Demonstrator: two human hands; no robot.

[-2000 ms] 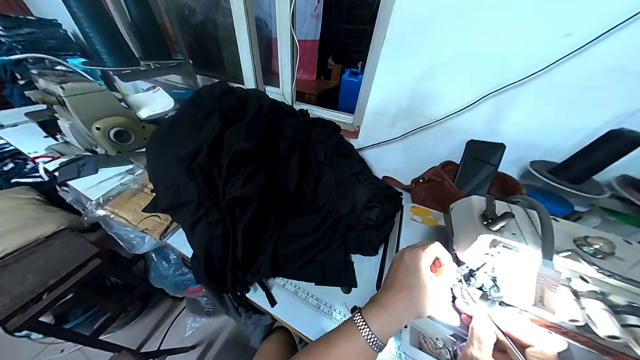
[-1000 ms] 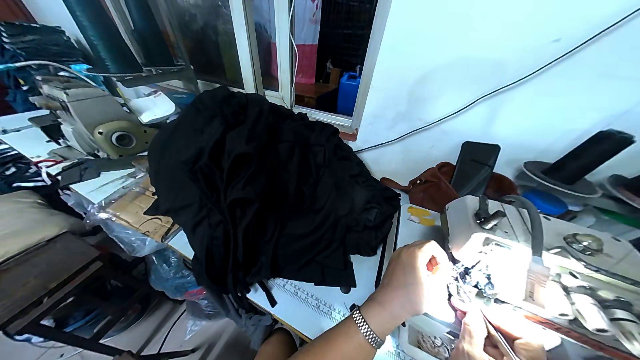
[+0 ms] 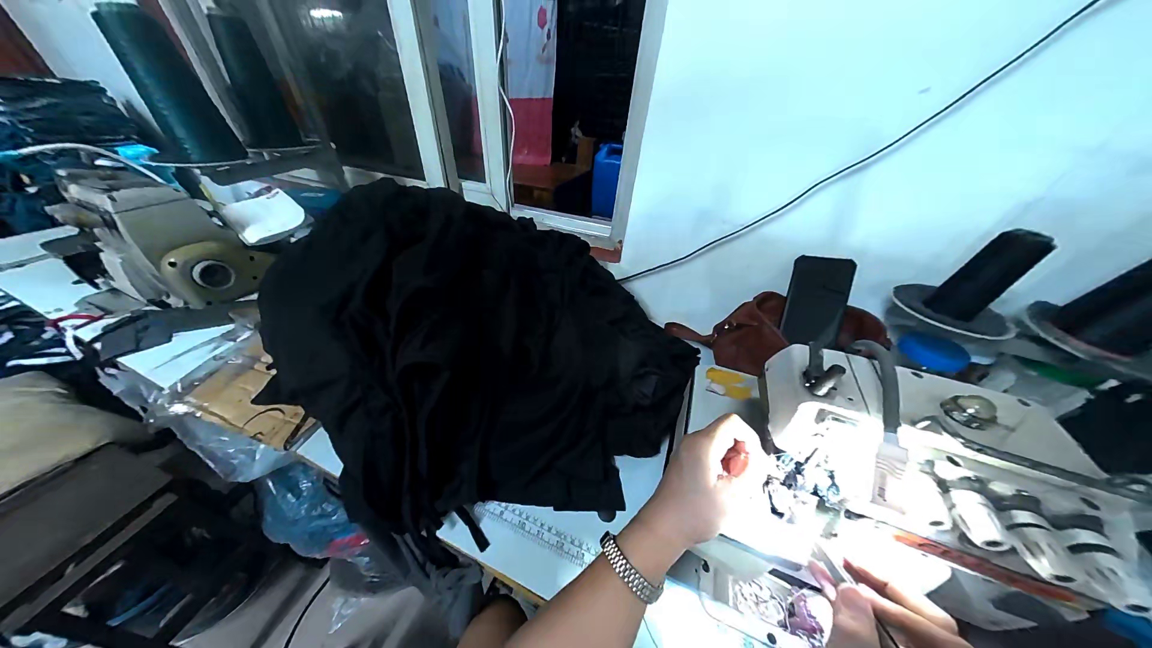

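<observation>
At the lower right is an industrial sewing machine, likely an overlock (image 3: pixel 783 373), with its front mechanism brightly lit. My left hand (image 3: pixel 711 490), with a metal-band watch (image 3: pixel 630 569) on the wrist, is at the left side of this mechanism. Its fingers are curled and partly lost in glare; whether they hold anything cannot be told. Just below the mechanism, my right hand (image 3: pixel 868 603) grips a slim metal tool (image 3: pixel 835 567), possibly tweezers, pointing up toward the machine parts. The tool's tip is washed out by the light. Loose threads (image 3: pixel 765 598) lie in the opening under the machine.
A large heap of black fabric (image 3: pixel 486 360) covers the table left of my hands, over a printed ruler scale (image 3: pixel 540 531). Behind the machine are a brown bag (image 3: pixel 747 331), a phone (image 3: pixel 817 292) and black thread cones (image 3: pixel 990 274). Another sewing machine (image 3: pixel 153 238) stands far left.
</observation>
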